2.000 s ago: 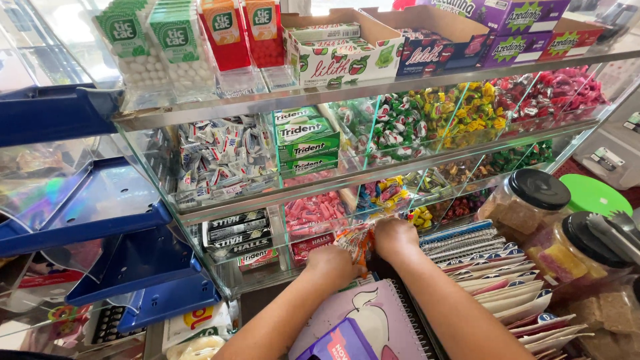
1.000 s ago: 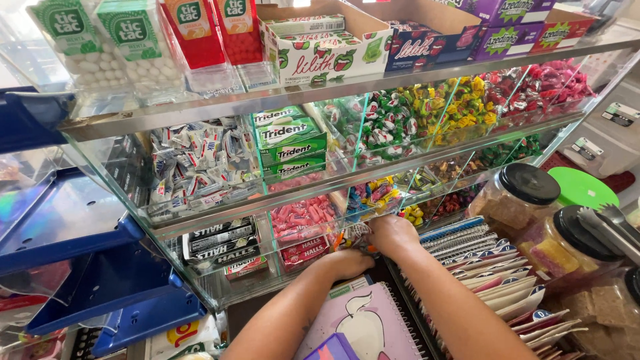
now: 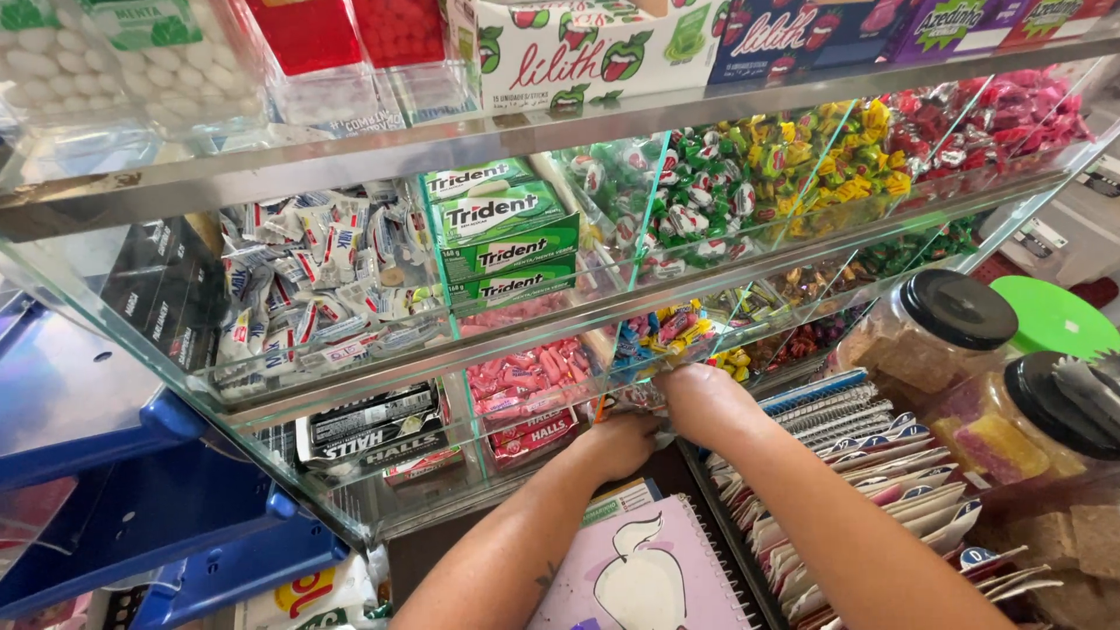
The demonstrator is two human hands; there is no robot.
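Observation:
My left hand (image 3: 623,444) and my right hand (image 3: 704,401) come close together at the lower front of the glass candy display. Between them is a crinkled, shiny plastic bag (image 3: 637,398) with a bit of orange, largely covered by the fingers; both hands grip it. Just behind and above the hands, a lower compartment holds blue and yellow wrapped candies (image 3: 669,331). To their left lie pink wrapped candies (image 3: 534,374) above red Halls boxes (image 3: 534,436). A pink spiral notebook (image 3: 643,569) with a drawing lies below my wrists.
The display's metal-edged glass shelf (image 3: 367,341) runs across the view. Blue plastic trays (image 3: 201,516) stand at left. Packed envelopes and booklets (image 3: 866,499) lie right of my right forearm, beside black-lidded jars (image 3: 958,311) and a green lid (image 3: 1054,315). Lilith boxes (image 3: 586,57) stand on top.
Both hands stay together at the lower compartments. The orange part of the bag, plain between them two seconds ago, is now mostly covered. The view has moved closer to the display.

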